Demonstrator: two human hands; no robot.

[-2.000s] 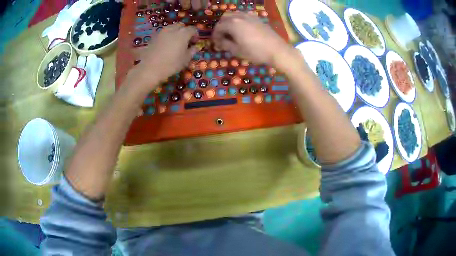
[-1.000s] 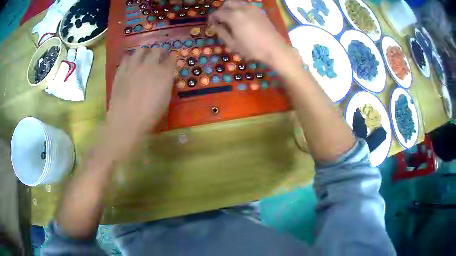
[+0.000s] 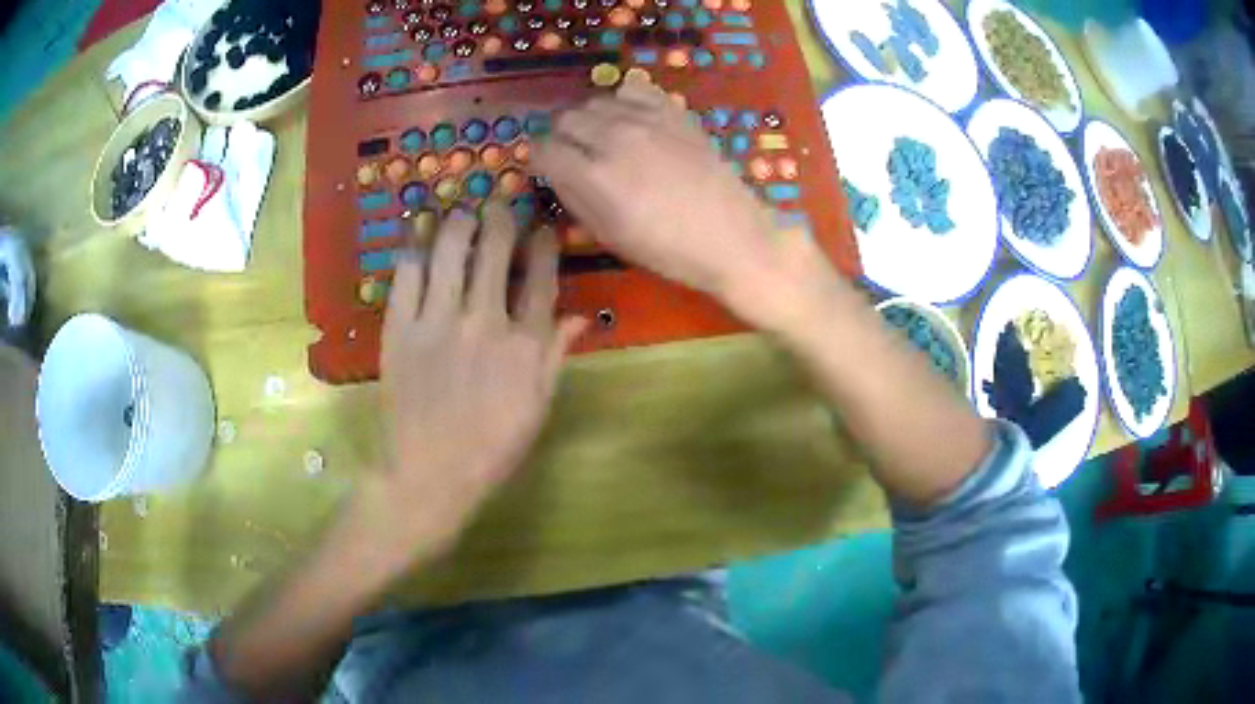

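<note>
The red-orange keycap tray (image 3: 468, 99) lies in front of me with two keyboard layouts filled with round coloured keycaps. My left hand (image 3: 475, 323) lies palm down over the left part of the near layout, fingers apart, fingertips on its lower rows. My right hand (image 3: 647, 179) is over the middle of the near layout, with fingers bent down; whether it holds a keycap is hidden. Two yellow keycaps (image 3: 604, 74) lie on the strip between the layouts, just beyond my right hand. The near layout's spacebar is mostly hidden by my right hand.
Enamel plates of blue (image 3: 1030, 186), orange (image 3: 1124, 190) and teal (image 3: 1137, 351) caps stand right, with a cream bowl (image 3: 919, 337) by the tray. A bowl of black pieces (image 3: 251, 55), a small bowl (image 3: 135, 162), white gloves (image 3: 220, 200) and a white tub (image 3: 121, 409) are left.
My left hand has come down off the tray's middle and now rests flatter over the near layout's lower left. My right hand has moved nearer to me, from the strip onto the near layout.
</note>
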